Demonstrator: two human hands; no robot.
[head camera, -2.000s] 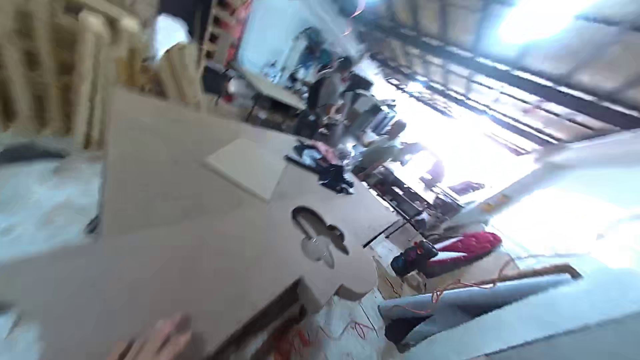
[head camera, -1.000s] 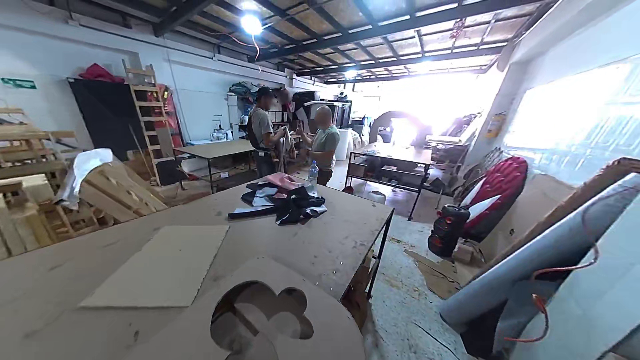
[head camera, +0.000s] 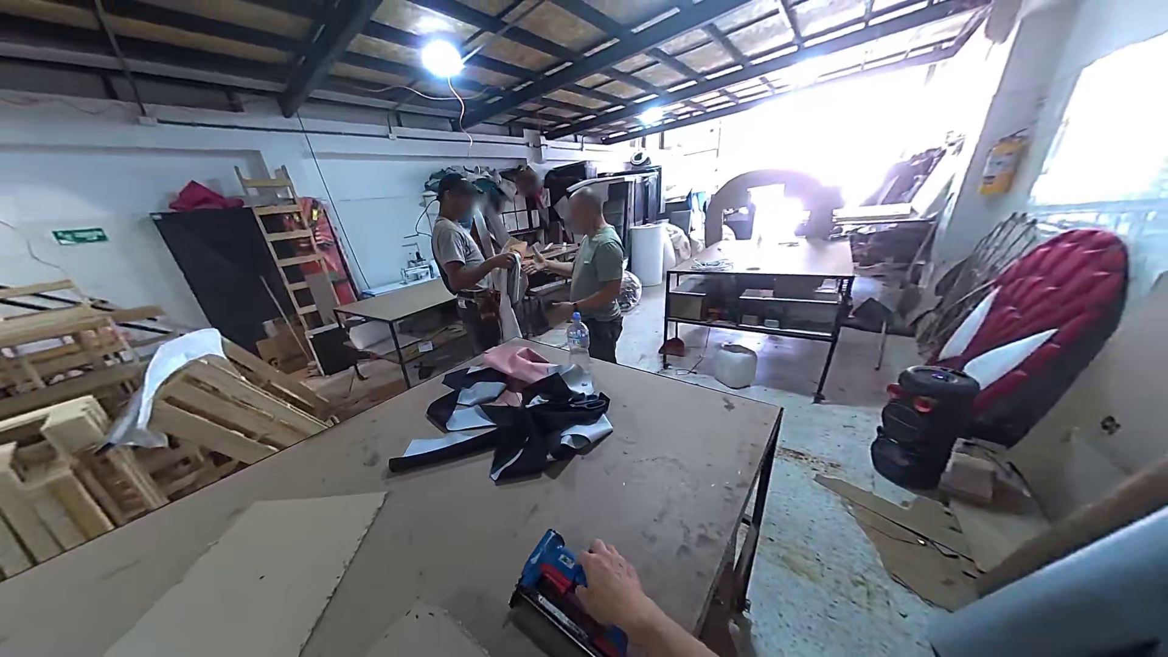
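Note:
Reaching in from the bottom of the head view, my right hand (head camera: 613, 584) is closed around the handle of a blue and black pneumatic stapler (head camera: 558, 584) at the worktable (head camera: 675, 438). Left of it lies a flat beige sheet (head camera: 265, 566) with a rough edge. Part of another beige piece (head camera: 427, 634) shows at the bottom edge. Farther back on the table is a heap of black, white and pink fabric scraps (head camera: 525, 411), with a plastic bottle (head camera: 578, 336) behind it. My left hand is out of view.
Two people (head camera: 461, 265) (head camera: 598, 269) stand facing each other beyond the table. Wooden frames (head camera: 219, 411) are piled at the left. A black speaker (head camera: 923, 424), a tufted red panel (head camera: 1049, 319) and a large roll (head camera: 1077, 584) stand at the right. Cardboard (head camera: 899, 538) lies on the floor.
The right hand and the stapler have come into view. The beige piece with the cut-out, seen whole earlier, is now mostly out of frame. The view has shifted strongly.

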